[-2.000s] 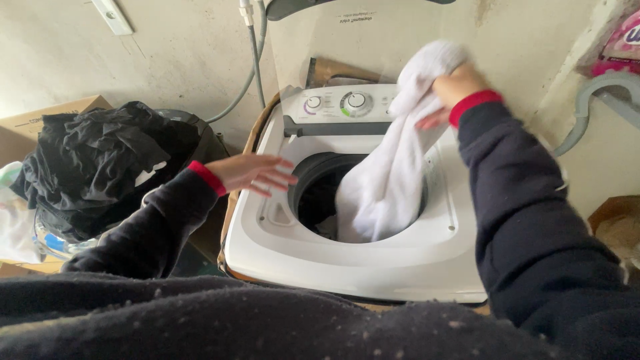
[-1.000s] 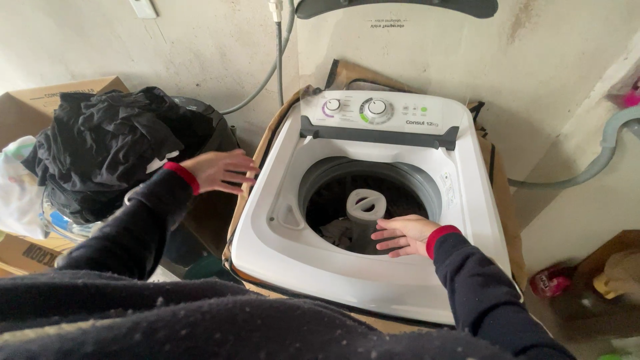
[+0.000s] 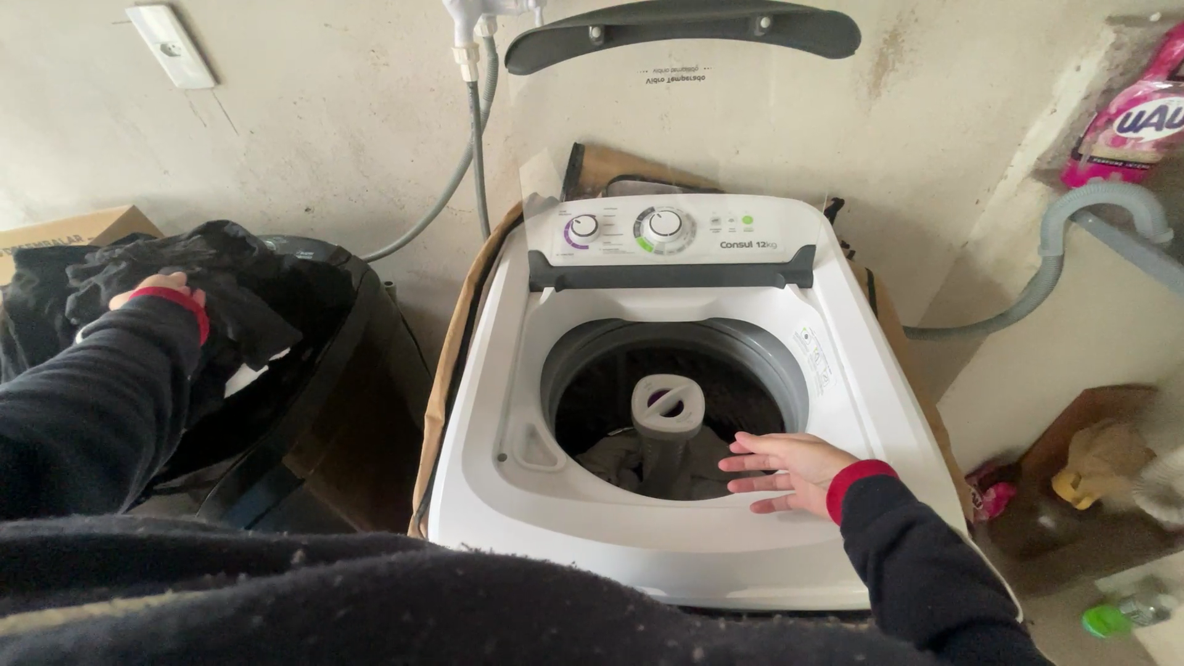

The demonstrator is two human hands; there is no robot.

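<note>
My left hand rests on a heap of black clothes at the left; its fingers are partly hidden, so its grip cannot be told. My right hand is spread and holds nothing, over the front right rim of the drum opening. A white Consul top-loading washing machine stands in the middle with its glass lid raised. Inside the drum, dark clothes lie around the white-capped agitator. The control panel with two knobs is behind the opening.
A black tub-like appliance stands under the clothes, with a cardboard box behind. Grey hoses run along the wall; another grey hose bends at the right. A pink bottle is at the upper right, a green-capped bottle low right.
The white cloth my right hand held over the drum two seconds ago is out of sight. My left hand has moved left from beside the washer onto the black clothes. My right hand stays near the opening.
</note>
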